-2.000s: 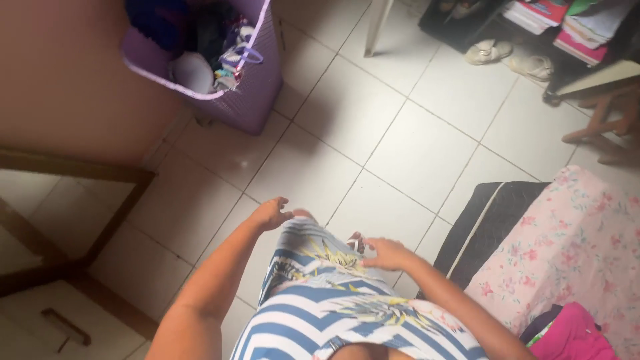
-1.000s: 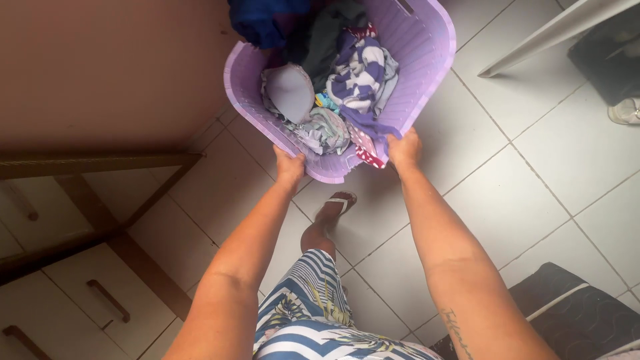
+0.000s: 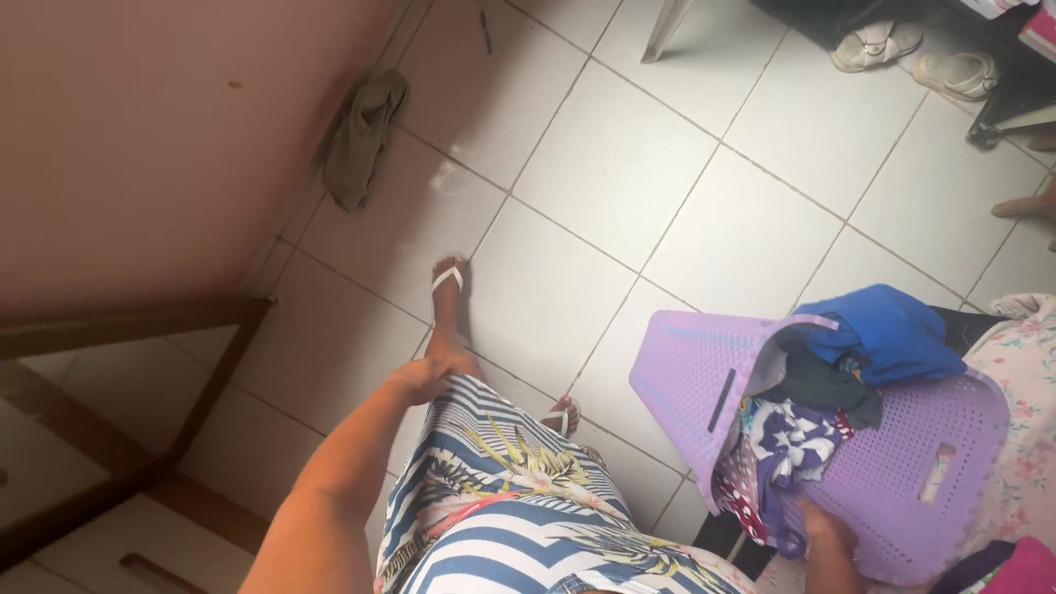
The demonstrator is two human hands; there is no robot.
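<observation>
A purple plastic laundry basket (image 3: 693, 355) lies tilted on its side at the lower right, partly over the bed's floral sheet (image 3: 1023, 396). Inside are a white-and-purple patterned cloth (image 3: 796, 437) and a dark green cloth (image 3: 825, 384); a blue cloth (image 3: 883, 334) spills over the rim. My right hand (image 3: 827, 528) is at the basket's near rim, its fingers partly hidden, so its grip is unclear. My left hand (image 3: 425, 379) is beside the hem of the striped floral dress (image 3: 511, 470), above my leg; its fingers are hard to make out.
A brown-green cloth (image 3: 363, 140) lies on the tiled floor against the wall. A framed mirror (image 3: 239, 346) and a white drawer front (image 3: 107, 553) are at lower left. White sandals (image 3: 874, 45) and a white furniture leg (image 3: 664, 29) stand at the top right.
The basket, held in both hands a second ago, has moved right and tipped onto the bed. My left hand has let go of it. The cloth by the wall now shows. The view has shifted.
</observation>
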